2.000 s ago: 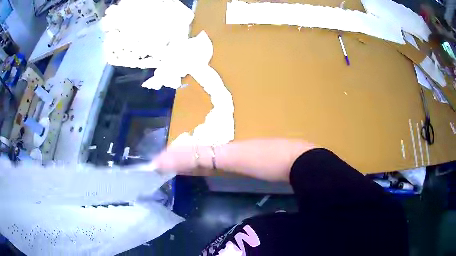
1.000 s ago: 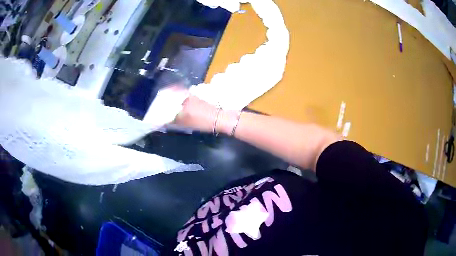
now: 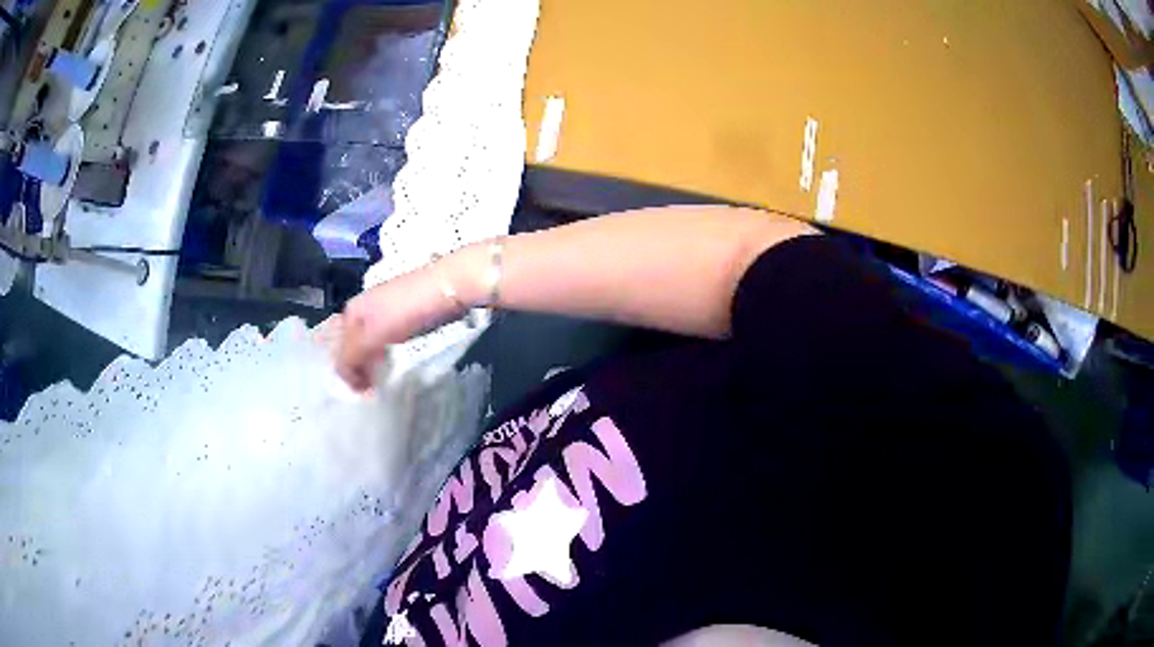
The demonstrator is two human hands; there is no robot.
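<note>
The white eyelet lace trim (image 3: 462, 139) runs down off the left end of the table and passes by my right hand. A wide spread of it (image 3: 190, 480), with tiny holes and a scalloped upper edge, fills the lower left. My right hand (image 3: 361, 351) reaches across from the right, its fingers closed on the lace at the upper right of this spread. The lace is gathered in folds below the fingers. My left hand is not in view.
The tan table (image 3: 810, 89) has short white tape strips (image 3: 826, 196) near its edge. Black-handled shears (image 3: 1122, 234) lie at its far right. A blue crate (image 3: 968, 316) sits beneath the edge. A white sewing table (image 3: 127, 228) stands at the left.
The view has tilted down and shifted. My right hand now shows sharply on the lace, lower in the picture. The lace strip from the table hangs straighter, and the spread at the left fills more of the view.
</note>
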